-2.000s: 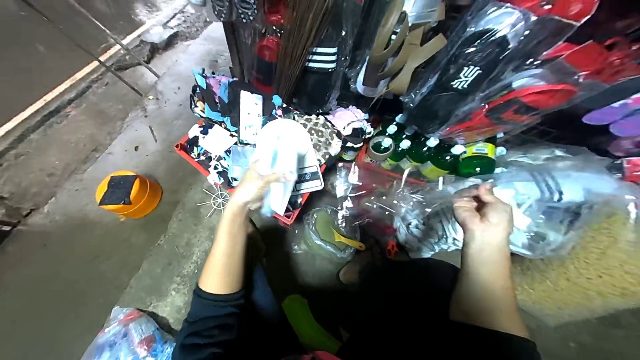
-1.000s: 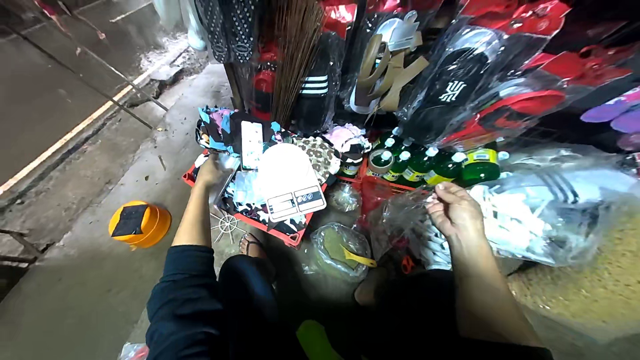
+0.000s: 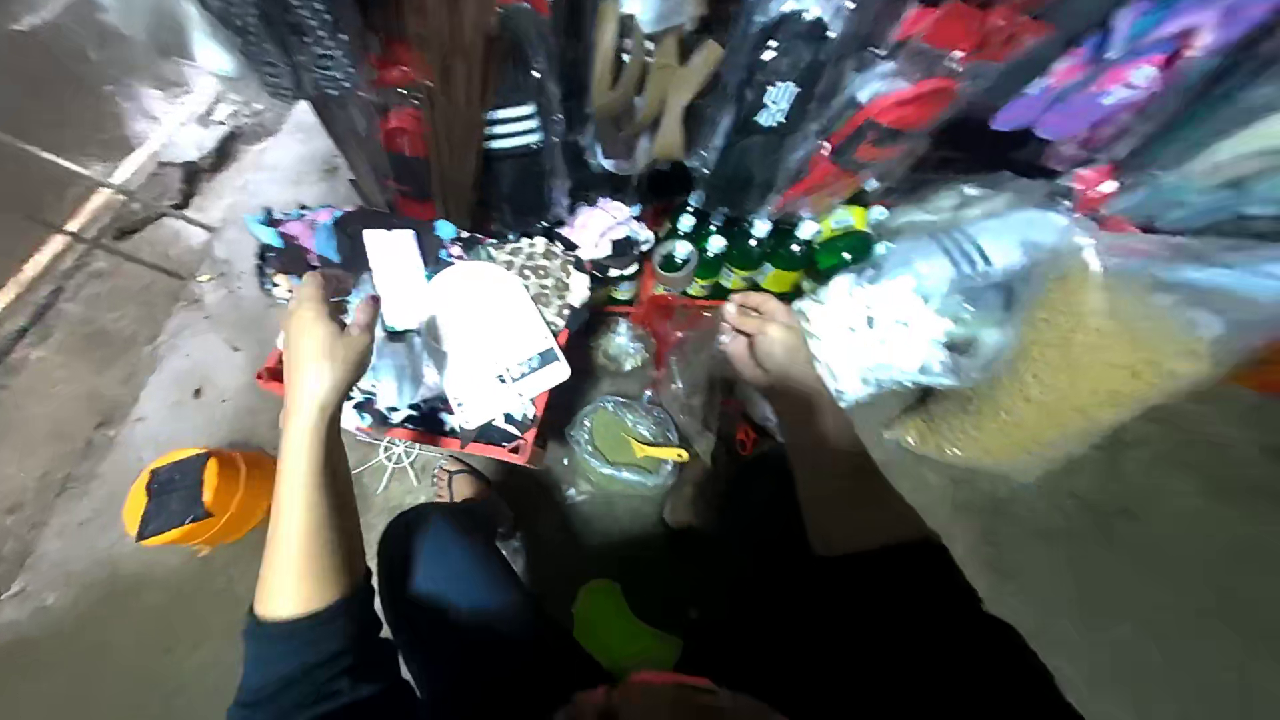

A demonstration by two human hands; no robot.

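My left hand (image 3: 325, 345) is over the left side of a red plastic crate (image 3: 500, 448), beside clear plastic; its thumb stands apart, and whether it holds anything is unclear. Right of it, a phone with a bright screen (image 3: 395, 278) and a white digital scale (image 3: 495, 345) lie on patterned cloth items in the crate. My right hand (image 3: 768, 342) pinches the edge of a clear plastic bag (image 3: 695, 385), left of a bag of white pieces (image 3: 885, 325). Below, between the hands, an open plastic bag of greenish powder (image 3: 610, 435) holds a yellow-handled scoop (image 3: 655, 452).
Green bottles (image 3: 745, 255) and a roll of tape (image 3: 675, 262) stand behind my right hand. Packaged slippers (image 3: 515, 130) hang at the back. An orange stool-like object (image 3: 200, 497) is at left. A large bag of yellowish grains (image 3: 1075, 370) lies at right.
My left hand was lower over the scale two seconds ago, then moved to the crate's left side, where it remains. The scale's display end, blocked in part at first, now shows.
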